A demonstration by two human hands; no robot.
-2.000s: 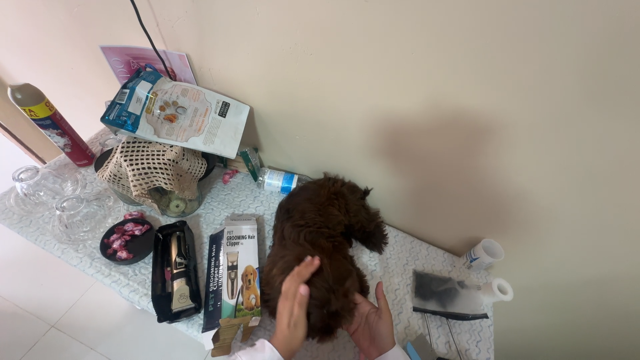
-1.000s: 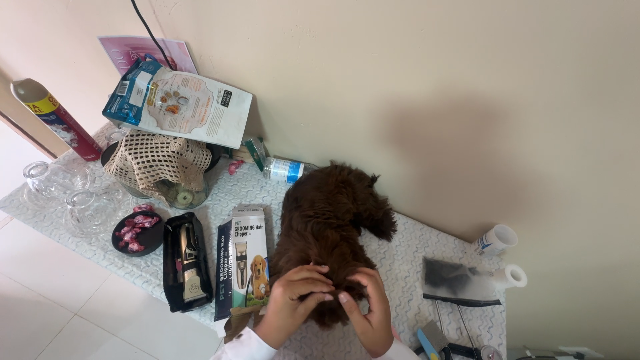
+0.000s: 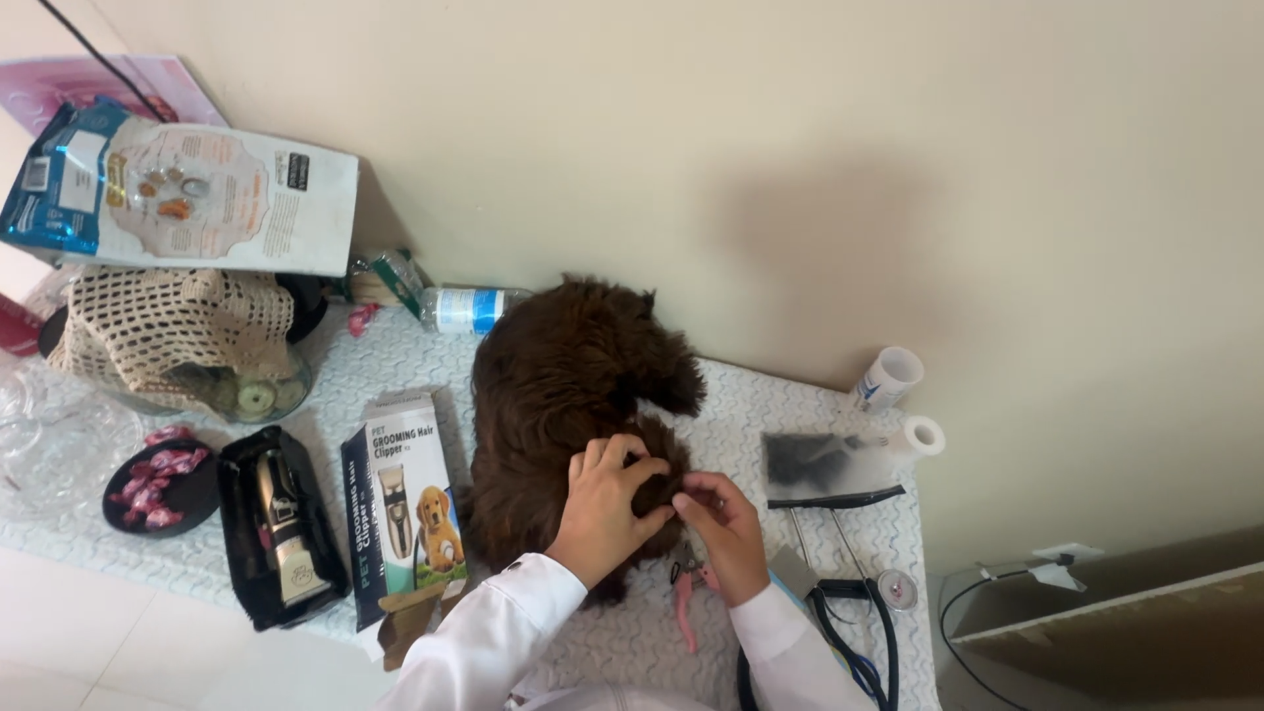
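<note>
A dark brown, curly-haired dog [image 3: 543, 395] lies on the patterned tablecloth beside the wall, its head not clearly told apart from its body. My left hand [image 3: 612, 504] rests on its fur, with thumb and fingers pinching near the right side of the body. Close against it, my right hand [image 3: 726, 523] has thumb and forefinger together at the edge of the same fur. What lies between the fingertips is too small to tell. Pink-handled nail clippers [image 3: 688, 592] lie just below my right hand, partly covered by it.
To the left are a pet hair clipper box [image 3: 410, 494], a hair clipper in a black tray [image 3: 281, 533], a black dish of wrapped candies [image 3: 163, 489] and a pet food bag [image 3: 197, 193]. A plastic bottle [image 3: 469, 310] lies behind the dog. Right: a clear pouch [image 3: 825, 464] and a white roll [image 3: 918, 436].
Both hands, first apart around the dog's lower end, have come together and now pinch at the fur farther up its right side. The view has shifted.
</note>
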